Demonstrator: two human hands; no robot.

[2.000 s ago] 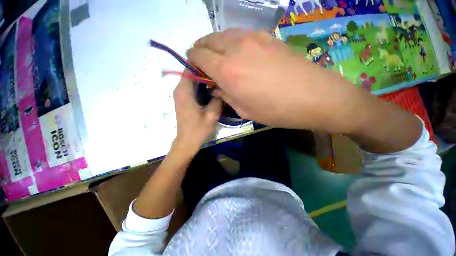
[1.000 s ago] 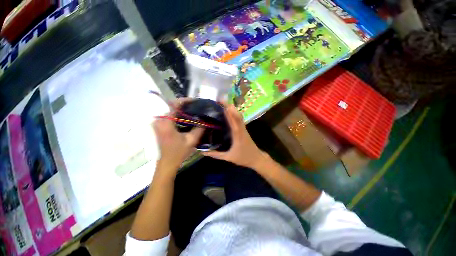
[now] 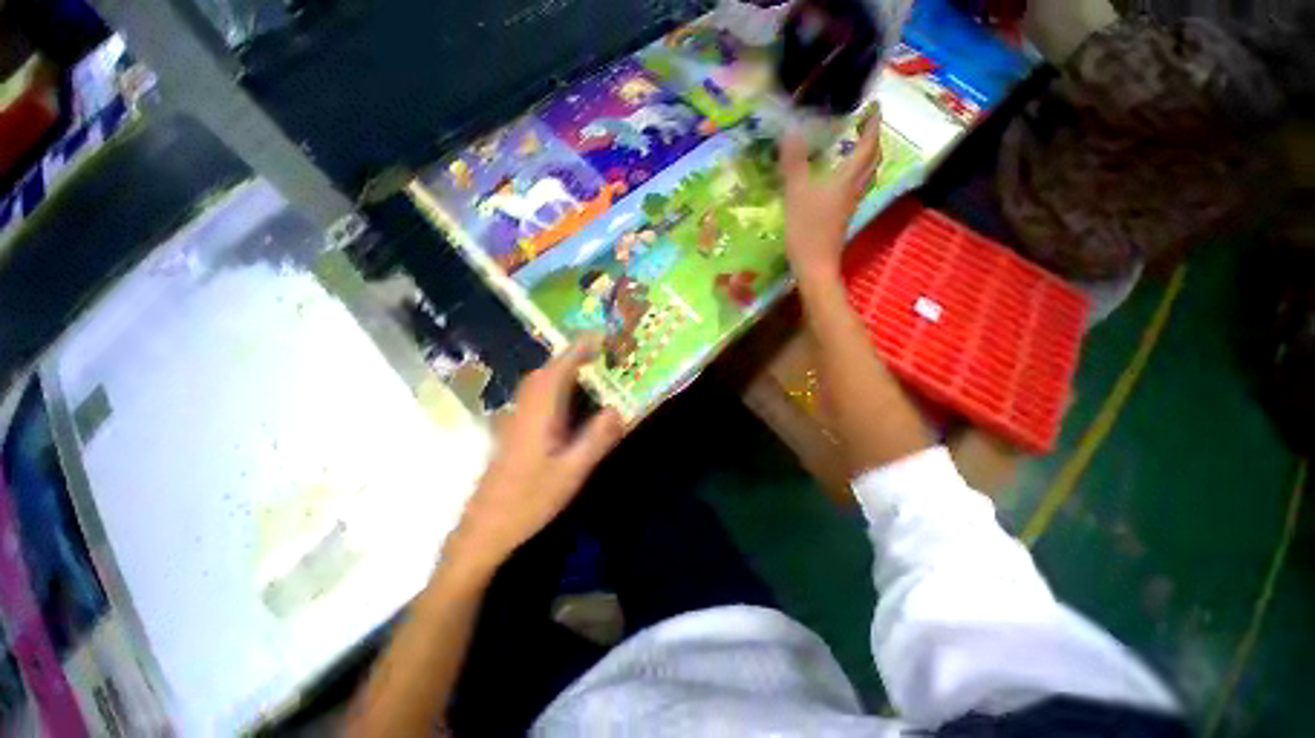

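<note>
A black round housing [image 3: 829, 55] with a thin reddish line on its face, probably a wire, is at the top of the view, beyond the picture sheet's far right part. A white part [image 3: 762, 20] shows beside it, blurred. My right hand [image 3: 825, 202] is stretched out just below the housing, its fingers apart; whether the fingertips touch it is unclear. My left hand [image 3: 537, 459] is at the bench's front edge, by the sheet's near left corner, with fingers spread and nothing seen in it.
The unicorn-and-horse sheet [image 3: 666, 216] lies between my hands and the dark back of the bench. A white sheet [image 3: 217, 433] is at left. A red plastic crate [image 3: 973, 325] stands below right, over cardboard. Dark brown, rumpled material [image 3: 1139, 144] is at upper right.
The view has swung right. The black housing has gone from between both hands at the bench edge to the far right, near my right hand. My left hand has let go of it.
</note>
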